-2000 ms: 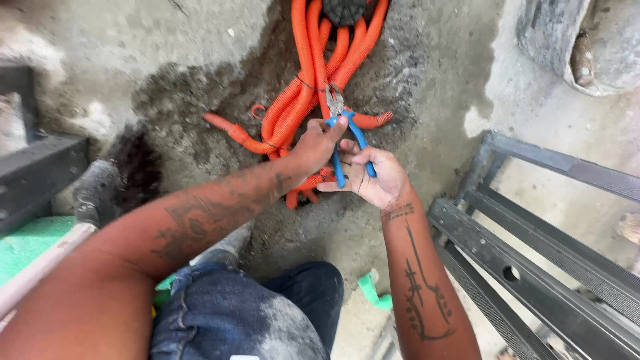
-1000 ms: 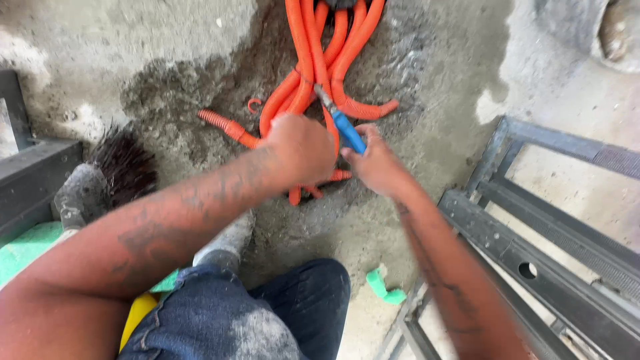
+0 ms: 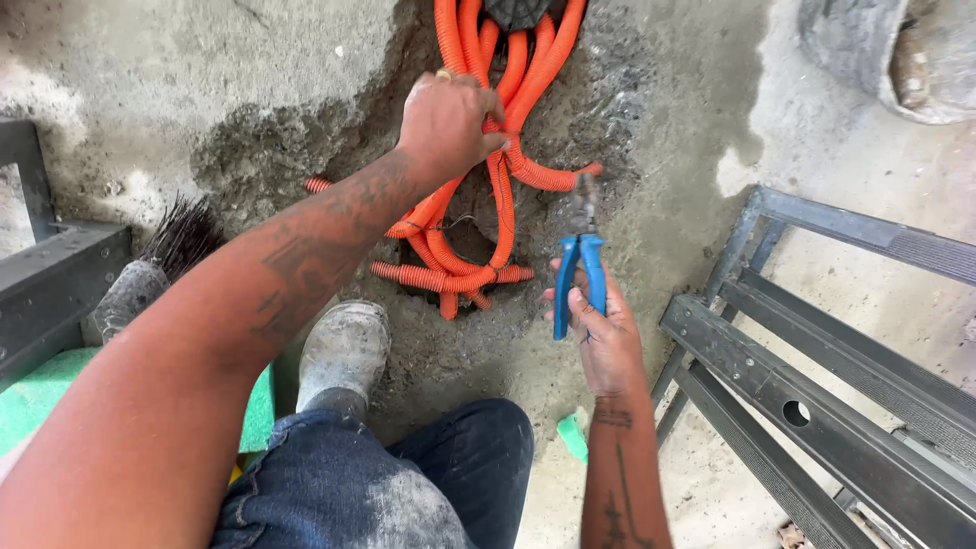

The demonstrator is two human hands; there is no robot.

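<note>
Several orange corrugated conduits (image 3: 505, 217) run down from a dark round cap (image 3: 517, 11) into a rough hollow in the concrete, bound together with thin wire (image 3: 457, 221). My left hand (image 3: 455, 122) is on the upper part of the bundle, its thumb and fingers bent at the conduits; whether it grips one or a wire is unclear. To the right of the bundle my right hand (image 3: 598, 320) holds blue-handled combination pliers (image 3: 581, 267), jaws pointing up, near the end of a conduit that curves to the right. The jaws are blurred and their grip cannot be told.
Metal ladder-like frames (image 3: 793, 396) lie at the right, and a dark metal frame (image 3: 53, 267) stands at the left. Beside it are a dusty brush (image 3: 164, 259) and green foam (image 3: 49, 389). A cement-stained bucket (image 3: 862, 69) is at the top right. My boot (image 3: 345, 351) rests below the conduits.
My left hand has moved up along the conduits. The pliers, earlier between both hands over the bundle, are now off to its right in my right hand alone.
</note>
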